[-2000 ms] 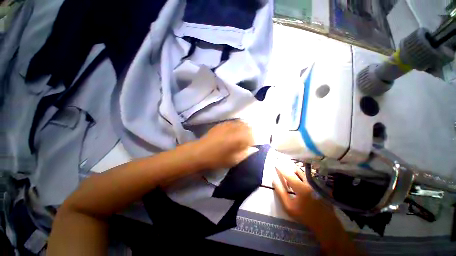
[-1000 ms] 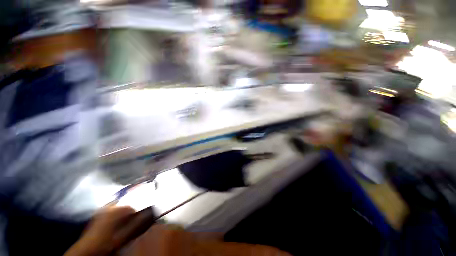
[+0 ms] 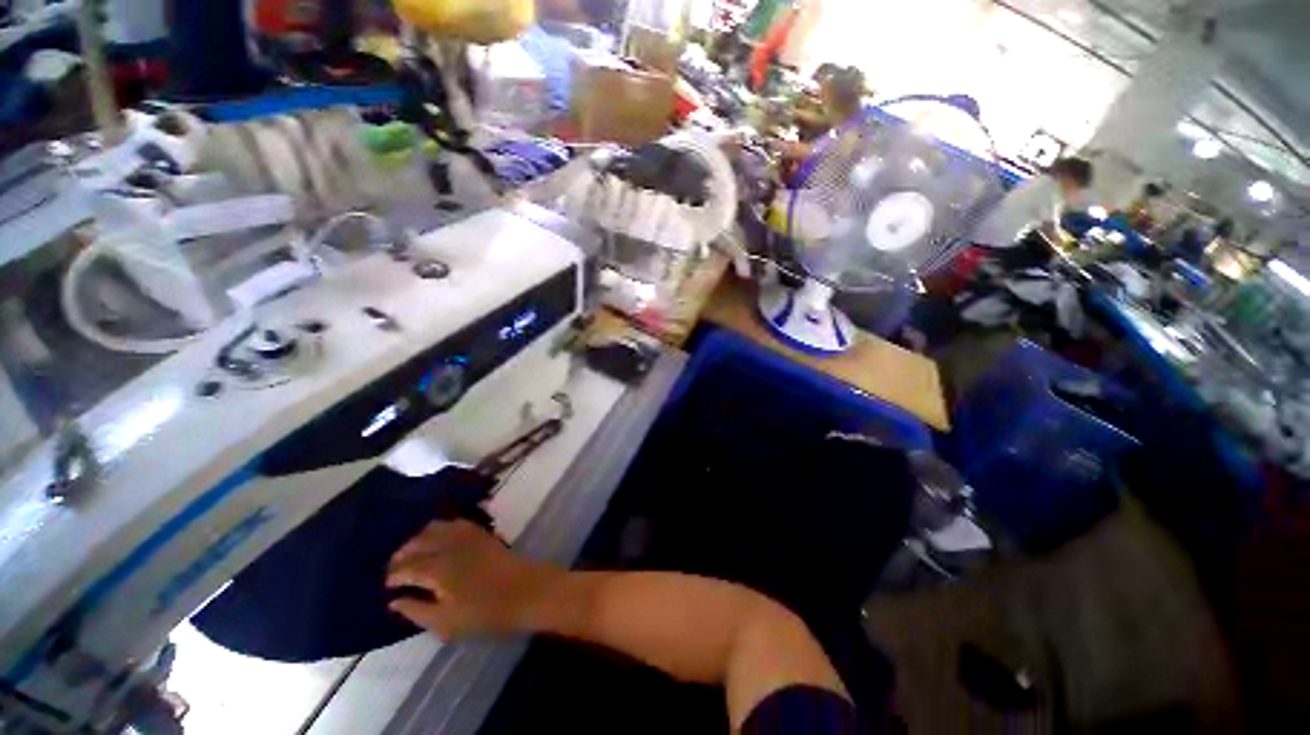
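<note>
A stack of small navy cut pieces (image 3: 323, 574) lies on the white table under the sewing machine's arm (image 3: 287, 388). My right hand (image 3: 467, 579) is on the right end of the stack, fingers bent over the dark cloth. Whether the fingers grip a piece cannot be told. Slim dark reddish snips (image 3: 520, 454) lie just beyond my hand. My left hand is not in view. The machine's needle area is cut off at the lower left.
A dark display panel is on the machine head. A blue bin (image 3: 805, 388) with dark contents stands right of the table's grey edge (image 3: 582, 495). A fan (image 3: 898, 223) stands on a wooden board behind it. Another blue bin (image 3: 1042, 431) is farther right. People sit in the background.
The view has swung right, away from the grey and navy garment at the needle. My right hand has moved from beside the needle to the navy stack. My left hand has left the picture.
</note>
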